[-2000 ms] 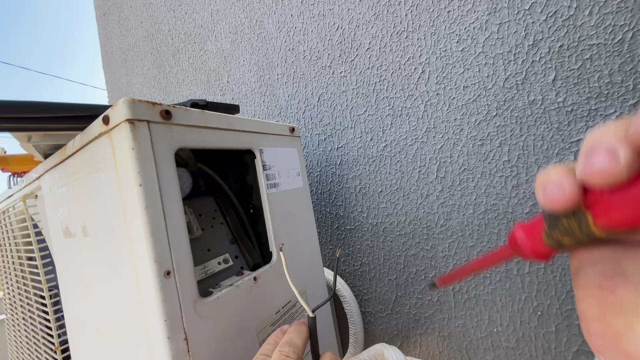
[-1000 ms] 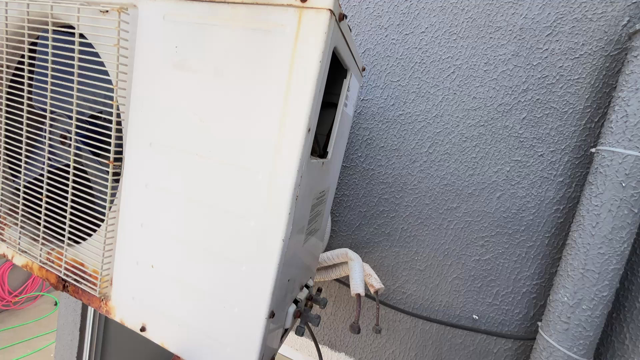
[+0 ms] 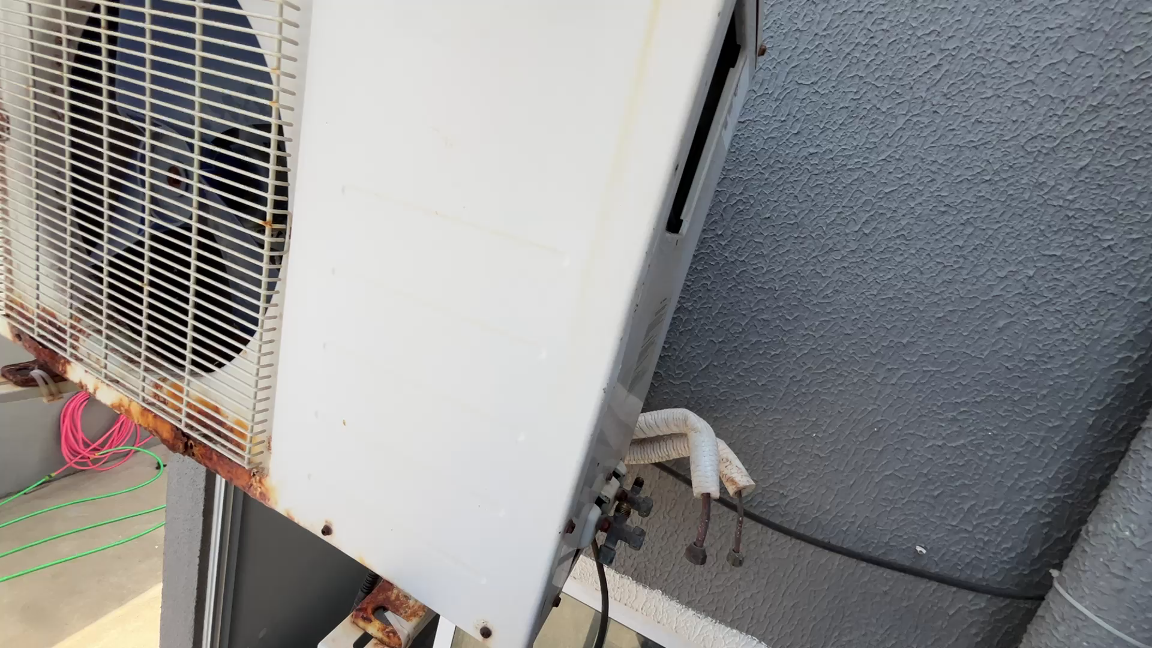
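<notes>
Neither of my hands shows in the head view. A white air-conditioner outdoor unit (image 3: 450, 270) fills the middle, tilted in the picture, with a fan grille (image 3: 180, 207) at left and rust along its lower edge. A dark narrow opening (image 3: 706, 135) shows in its right side. Low on that side are the service valves (image 3: 623, 526). Beside them, two white-insulated pipes (image 3: 688, 427) bend downward, their bare ends carrying flare nuts (image 3: 696, 553) that hang apart from the valves. A black cable (image 3: 601, 585) runs down below the valves.
A textured grey wall (image 3: 927, 270) stands behind the unit, with a dark cable (image 3: 846, 549) along it and a grey pipe (image 3: 1093, 558) at lower right. A rusty bracket (image 3: 391, 612) is under the unit. Pink hose coils (image 3: 90, 436) and a green hose (image 3: 90, 495) lie lower left.
Two seconds ago one hand held a red screwdriver and another was by the stripped wires; both hands have left the view. The view has swung to the unit's front.
</notes>
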